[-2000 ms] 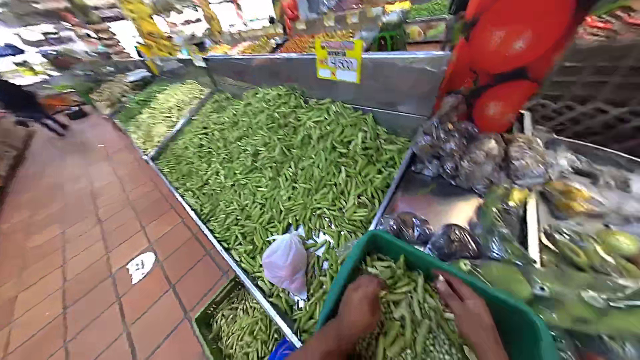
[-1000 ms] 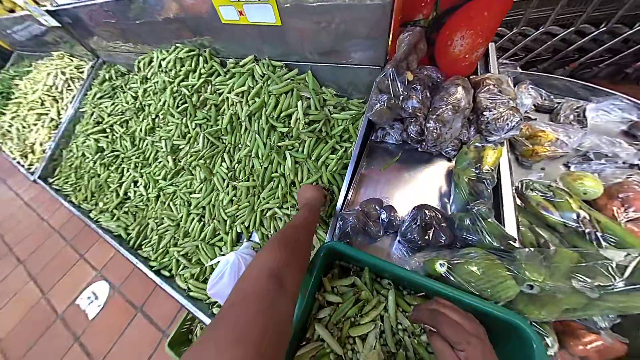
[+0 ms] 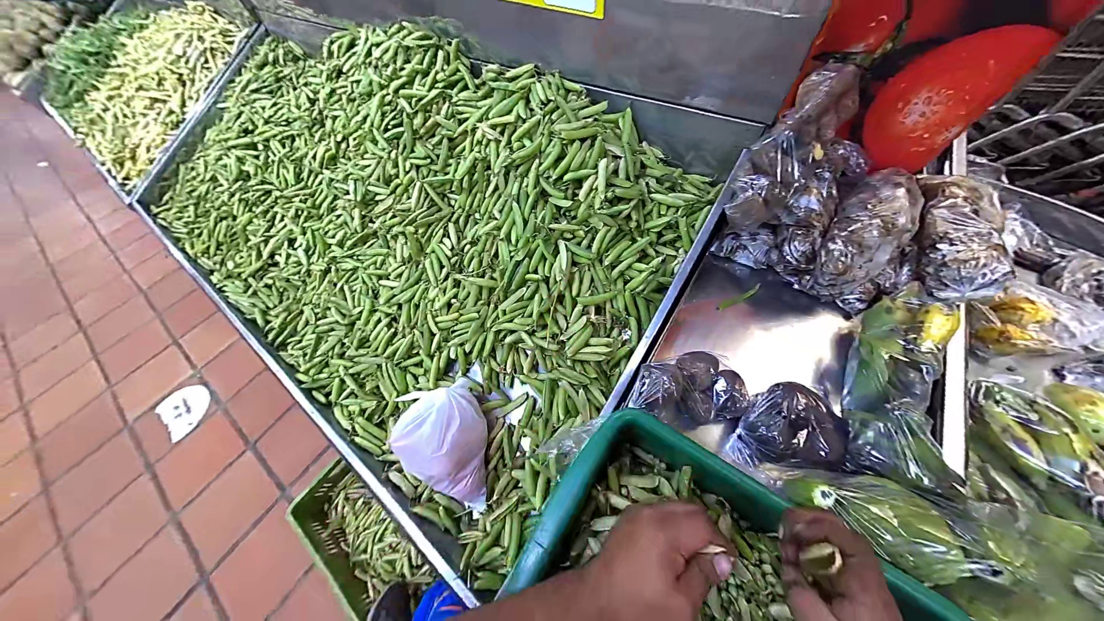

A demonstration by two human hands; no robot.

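Note:
Over a green plastic bin (image 3: 552, 526) of pea pods and loose peas (image 3: 750, 561), both of my hands are close together. My left hand (image 3: 660, 548) has thumb and fingers pinched on a small pale piece, perhaps a bit of pod. On the right side of the bin, my right hand (image 3: 832, 561) is curled around a pea pod (image 3: 819, 559) whose end shows between the fingers. A large heap of green pea pods (image 3: 448, 198) fills the metal display bay beyond. A tied whitish plastic bag (image 3: 444, 440) rests on its near edge.
A light-green crate (image 3: 323, 552) of pods stands on the tiled floor at lower left. Plastic-bagged avocados (image 3: 789, 427) and bagged green vegetables (image 3: 897, 517) lie right of the bin. A metal divider (image 3: 673, 293) separates the bays. Pale yellow beans (image 3: 164, 82) fill a bay at upper left.
My left hand has come back from the pod heap, where it reached a second ago, to the green bin. My right hand has stayed at the bin.

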